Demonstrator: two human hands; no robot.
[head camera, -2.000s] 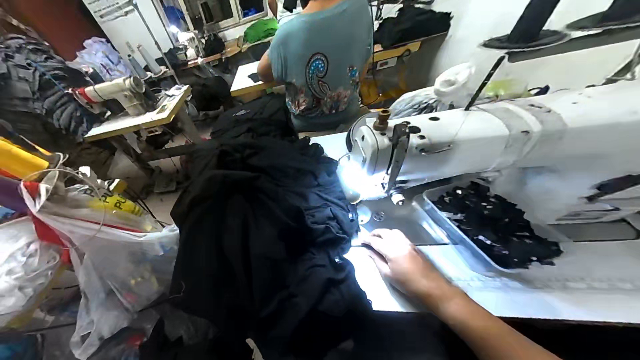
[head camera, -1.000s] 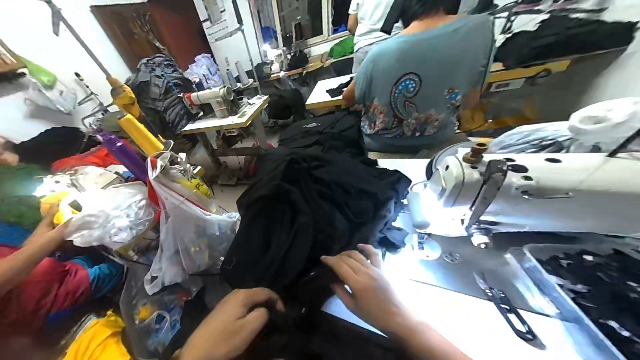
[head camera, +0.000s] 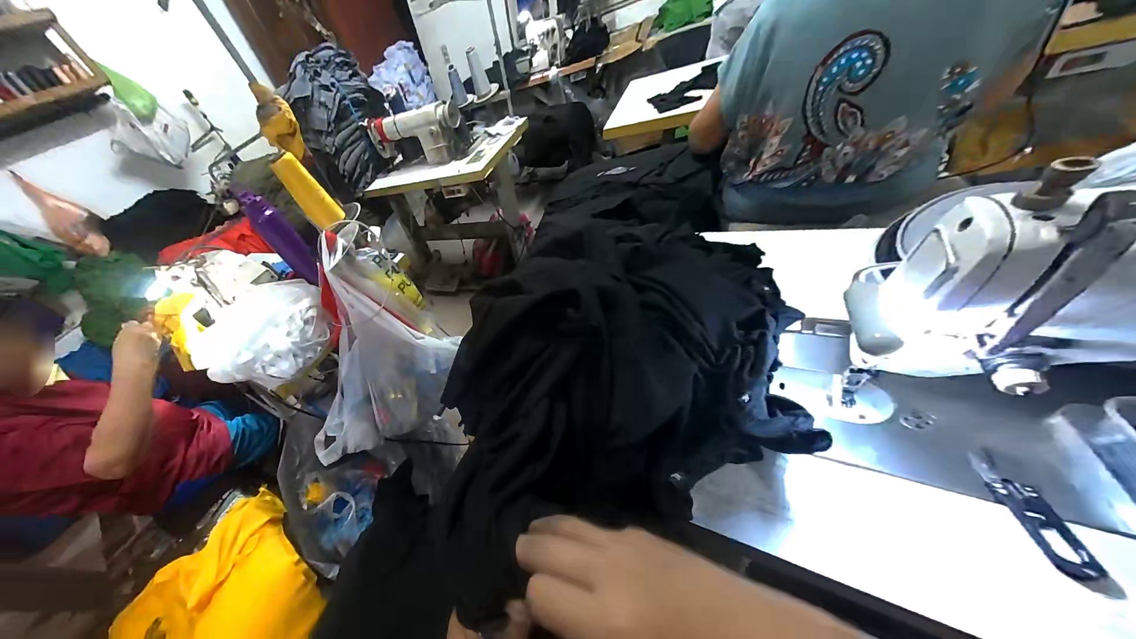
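My right hand (head camera: 612, 577) grips black fabric at the bottom centre, its fingers curled into the cloth. Only the fingertips of my left hand (head camera: 493, 624) show at the bottom edge, against the same cloth; what they hold is hidden. A large heap of black fabric (head camera: 612, 346) rises in front of my hands and lies over the left end of the sewing table (head camera: 852, 524). To its right stands a white sewing machine (head camera: 985, 275), lamp lit, with no cloth under its presser foot (head camera: 852, 382). Black-handled thread snips (head camera: 1043, 515) lie on the table.
Left of the heap hang plastic bags (head camera: 382, 382) near yellow and purple thread cones (head camera: 306, 191). Yellow cloth (head camera: 231, 577) lies at lower left. A person in red (head camera: 115, 444) works at far left; another in a grey-blue shirt (head camera: 852, 106) sits ahead. A clear tray (head camera: 1100, 444) is at right.
The view has swung left since the oldest frame. My right hand, first beside the machine, is now on the black cloth at the bottom. My left hand has dropped mostly out of view.
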